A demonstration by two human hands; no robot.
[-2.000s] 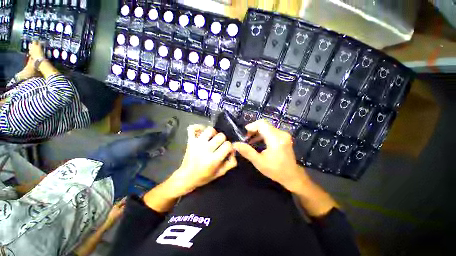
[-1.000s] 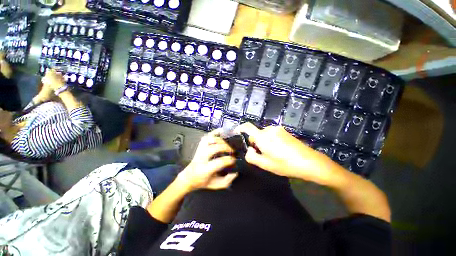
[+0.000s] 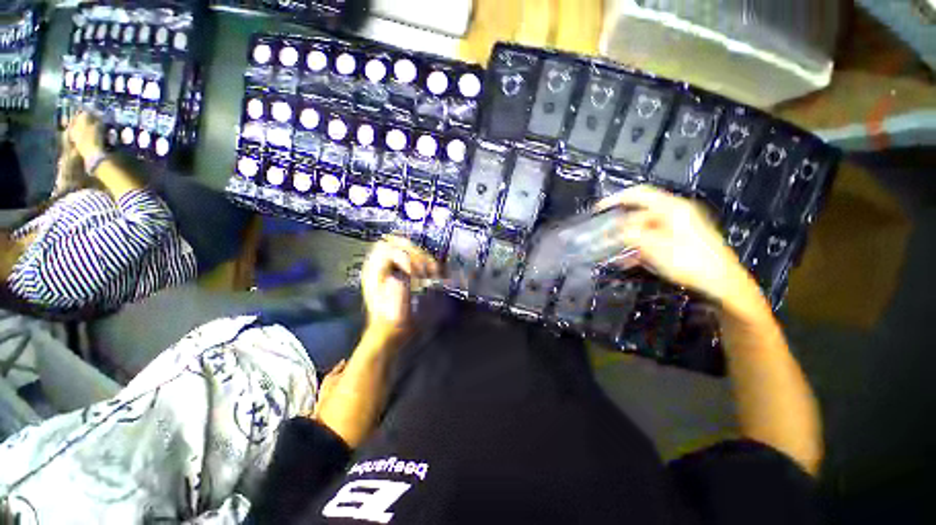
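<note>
The right-hand black tray [image 3: 708,359] holds dark units with thin ring outlines in rows of pockets. My right hand [image 3: 667,241] is over its middle, with its fingers on a blurred, translucent greyish piece [image 3: 580,246], perhaps clear film. The piece hides some pockets. My left hand [image 3: 395,277] is at the tray's near left corner, fingers curled together. A faint blurred streak lies by its fingertips; whether the hand holds anything cannot be told. The left black tray [image 3: 344,133] adjoins it, with rows of units bearing white discs under shiny film.
More disc trays [image 3: 128,82] lie at far left, by a person in a striped sleeve [image 3: 103,251]. Another person's pale patterned clothing [image 3: 195,410] is at lower left. A whitish translucent box [image 3: 718,46] stands behind the right tray. A brown carton [image 3: 857,246] is at right.
My hands were together at a small dark piece; they are now apart. My right hand has moved right over the tray with the translucent piece. My left hand has moved slightly left.
</note>
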